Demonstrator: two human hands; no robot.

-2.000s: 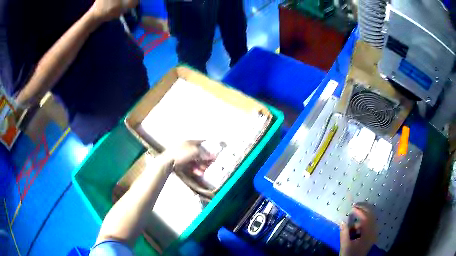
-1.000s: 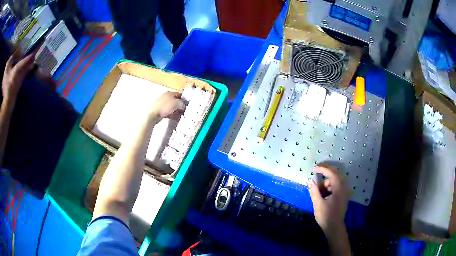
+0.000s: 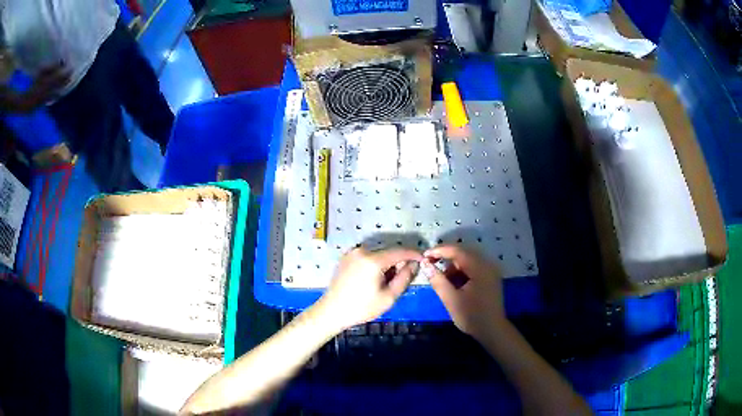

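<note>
My left hand (image 3: 362, 284) and my right hand (image 3: 470, 286) meet at the fingertips over the front edge of the silver perforated plate (image 3: 407, 219). Both pinch something small and white, probably a charger (image 3: 440, 265), mostly hidden by the fingers. Whether it is one piece or two cannot be told. Two white chargers, left (image 3: 377, 152) and right (image 3: 420, 150), lie side by side in the clear jig at the plate's top. The left carton (image 3: 146, 335), in a green crate, holds rows of white chargers along its right side.
A yellow strip (image 3: 323, 193) lies on the plate's left and an orange handle (image 3: 455, 105) at its top right. A fan (image 3: 366, 93) stands behind the jig. The right carton (image 3: 698, 179) holds several white chargers. A keyboard (image 3: 382, 345) lies below the plate. A person (image 3: 69, 49) stands far left.
The view has swung right. My left hand has left the left carton and come to my right hand above the plate's front edge. The chargers in the jig have not moved.
</note>
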